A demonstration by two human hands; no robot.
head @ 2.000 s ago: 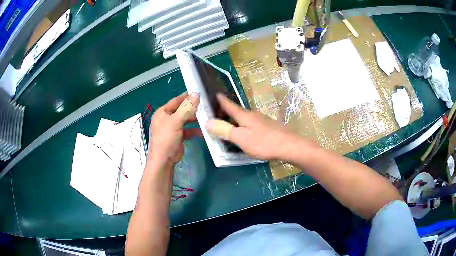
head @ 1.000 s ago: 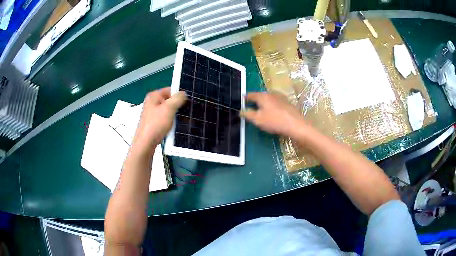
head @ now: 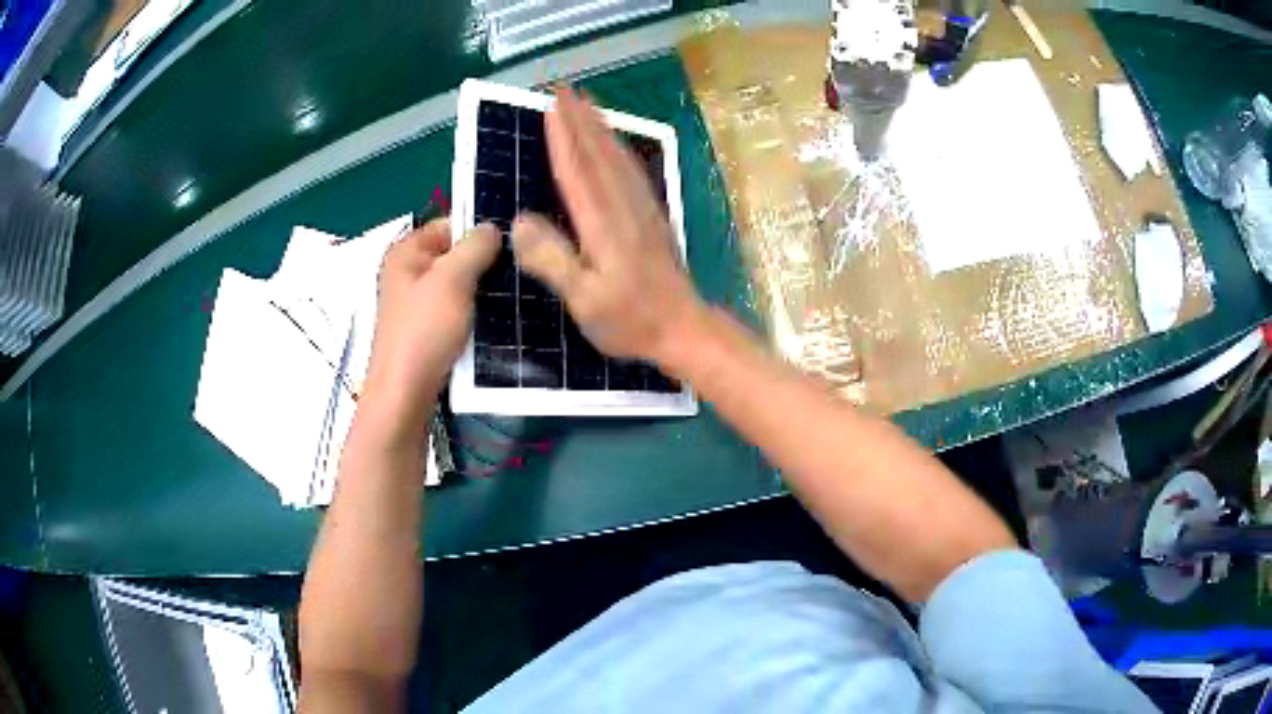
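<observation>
A solar panel [head: 519, 328] with a black gridded face in a white frame is in front of me, face up, over the green bench. My left hand [head: 430, 300] holds its left edge, with the thumb on the face and the fingers hidden behind the edge. My right hand [head: 607, 237] lies flat on the black face, its fingers extended toward the top and slightly blurred. The palm hides part of the grid. I cannot tell whether the panel's underside touches the bench.
Wired laminates [head: 265, 377] lie left, white backs up. A housing stack [head: 565, 21] stands behind. The dispensing gun [head: 872, 70] hangs over a white sheet [head: 983, 168] on glue-smeared cardboard [head: 795, 209]. A plastic bottle [head: 1225, 165] with a white rag is far right.
The panel went from edge-on to face up, then turned a little straighter. My right hand moved from the right edge onto the panel's face. My left hand still holds the left side.
</observation>
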